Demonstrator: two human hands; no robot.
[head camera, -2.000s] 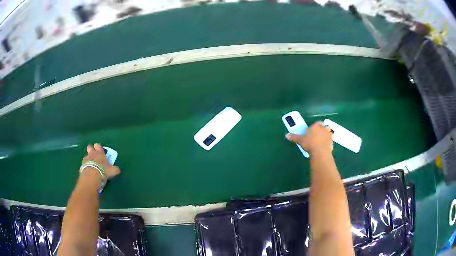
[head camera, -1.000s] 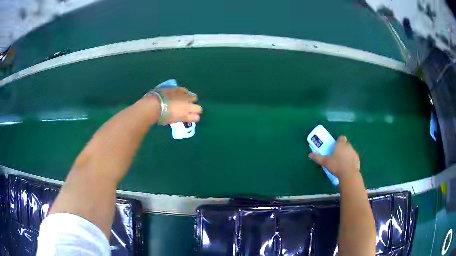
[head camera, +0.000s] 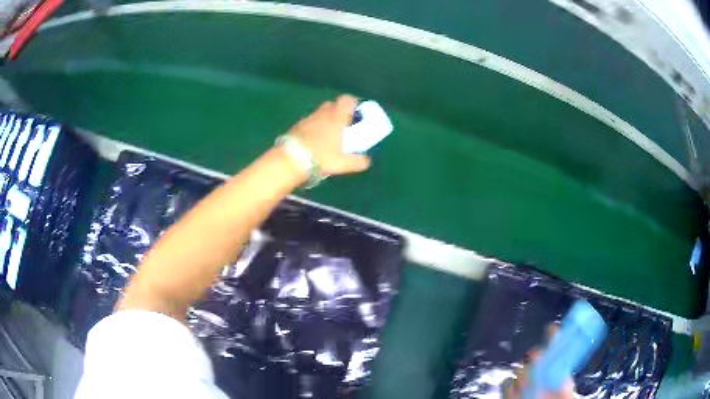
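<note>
My left hand (head camera: 335, 140) is over the green belt, closed around a white phone back cover (head camera: 372, 128) with a dark camera window near my fingers. My right hand (head camera: 545, 378) is at the lower right, partly cut off by the bottom edge and blurred. It holds a pale blue phone back cover (head camera: 574, 339) above a black plastic tray (head camera: 506, 312). Another shiny black tray (head camera: 311, 280) lies in front of me, partly behind my left arm. I cannot tell whether either hand holds more than one cover.
The green conveyor belt (head camera: 467, 179) curves beyond the trays, behind a pale side rail (head camera: 444, 257). A blue cover (head camera: 695, 255) is at the belt's far right. A black tray stack (head camera: 47, 203) with pale covers stands at the left. A red object (head camera: 33, 30) is at the top left.
The view has swung left. My right hand has brought its cover from the belt to above the right tray. My left hand still holds a white cover over the belt.
</note>
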